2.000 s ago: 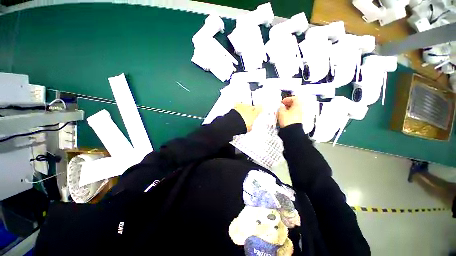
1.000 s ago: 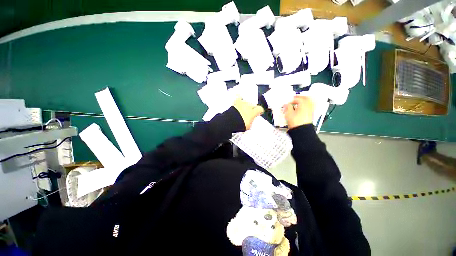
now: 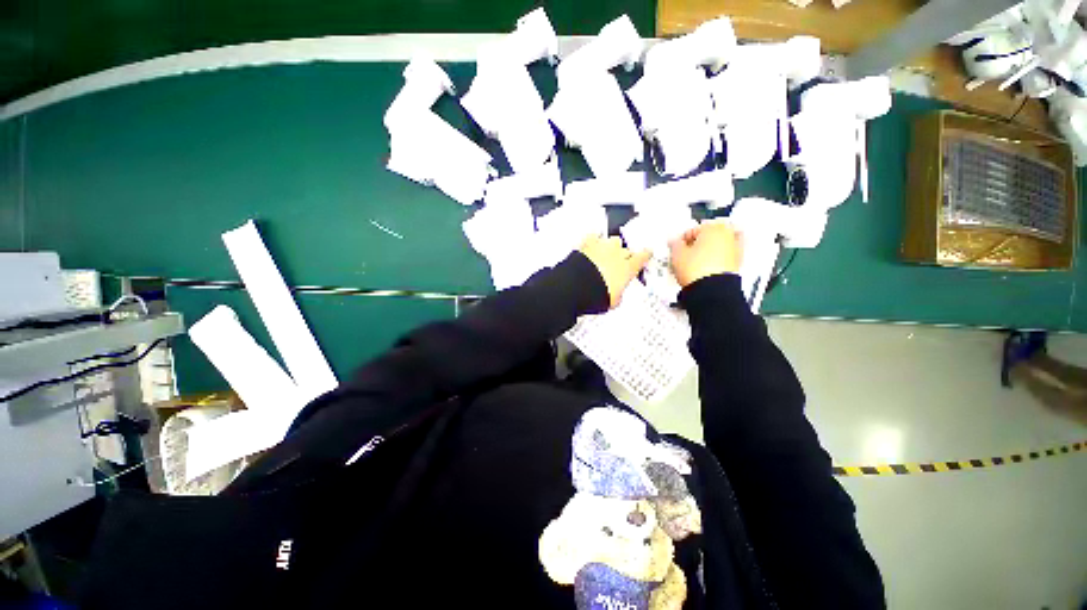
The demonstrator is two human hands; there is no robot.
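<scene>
White security camera units (image 3: pixel 598 105) stand in two close rows on the green bench. My left hand (image 3: pixel 615 267) holds the label sheet (image 3: pixel 634 346), a white sheet with a fine printed grid that hangs below it at the bench edge. My right hand (image 3: pixel 706 253) is just right of my left hand, at a front-row camera unit (image 3: pixel 663 222), with its fingers bent together. Whether a label is at its fingertips is too small to tell.
Label strips (image 3: pixel 277 304) lie at the left, by a label roll (image 3: pixel 197 443) in a brown box. A brown carton (image 3: pixel 925 191) with a parts tray (image 3: pixel 1007 188) stands at the right. More white units (image 3: pixel 1013 54) are heaped at the upper right, beneath a grey metal bar (image 3: pixel 918 36).
The view has shifted, so the units appear further left. Since one second ago my right hand has moved slightly left, closer to my left hand, and the label sheet has shifted slightly.
</scene>
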